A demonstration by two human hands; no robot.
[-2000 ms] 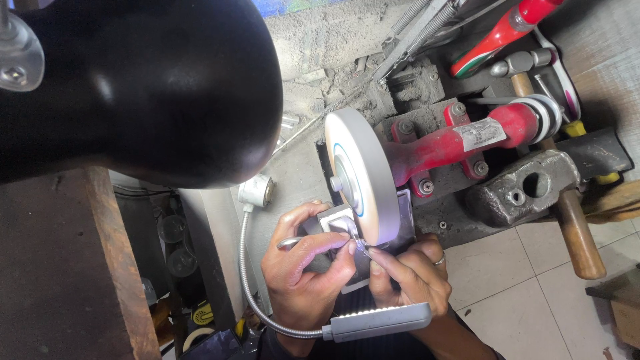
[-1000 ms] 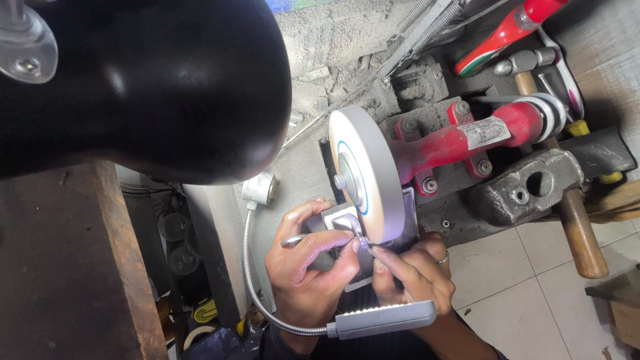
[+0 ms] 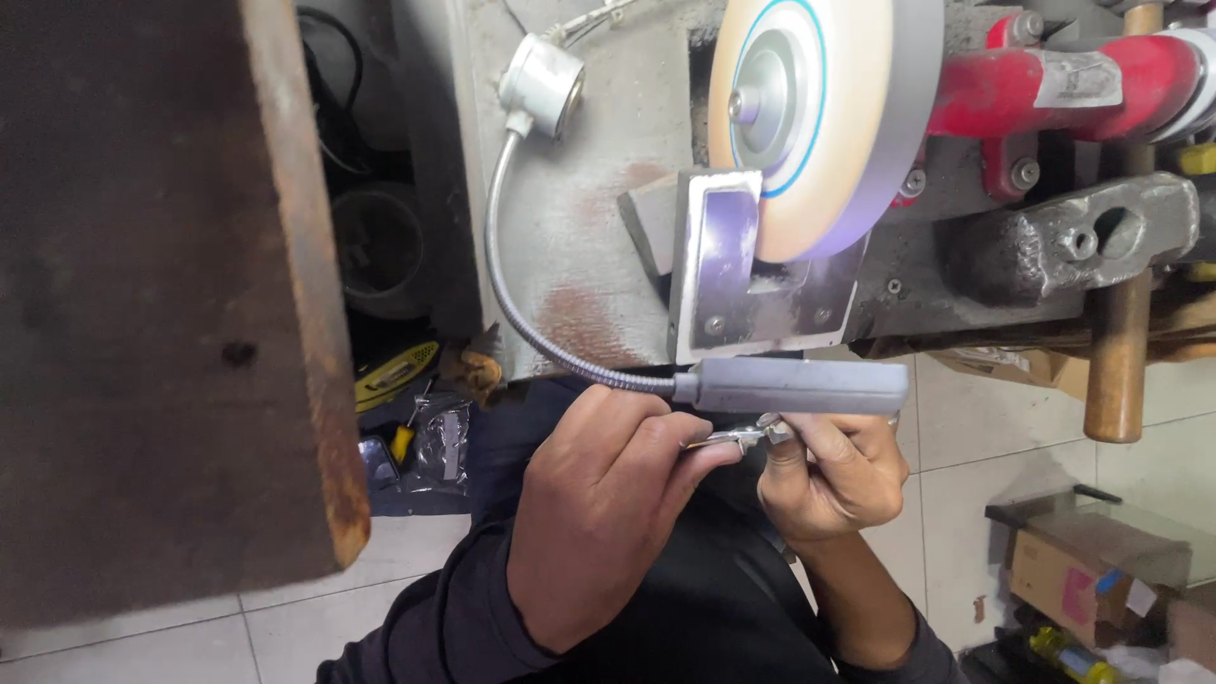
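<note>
My left hand [image 3: 617, 484] pinches a small shiny metal tool [image 3: 727, 439] between thumb and fingers, just below the grey lamp head [image 3: 798, 385]. The tool's far end meets a tiny metal piece [image 3: 777, 432] at the fingertips of my right hand [image 3: 841, 475], which is closed on that piece. What the piece is, I cannot tell. Above the lamp, a pale grinding wheel [image 3: 826, 123] stands over a metal work rest [image 3: 727, 294] with a slot around the wheel's lower edge. Both hands are apart from wheel and rest.
The lamp's flexible metal neck [image 3: 499, 256] curves along the left of the rest. A brown board [image 3: 171, 332] fills the left side. At right are a red motor housing [image 3: 988, 90], a worn metal block [image 3: 1064, 237] and a wooden handle [image 3: 1116, 361]. A cardboard box [image 3: 1054, 579] sits lower right.
Both hands have moved from the work rest beside the wheel toward my body, below the lamp head. The metal tool now shows between them. The view has shifted, and the black lampshade is out of it.
</note>
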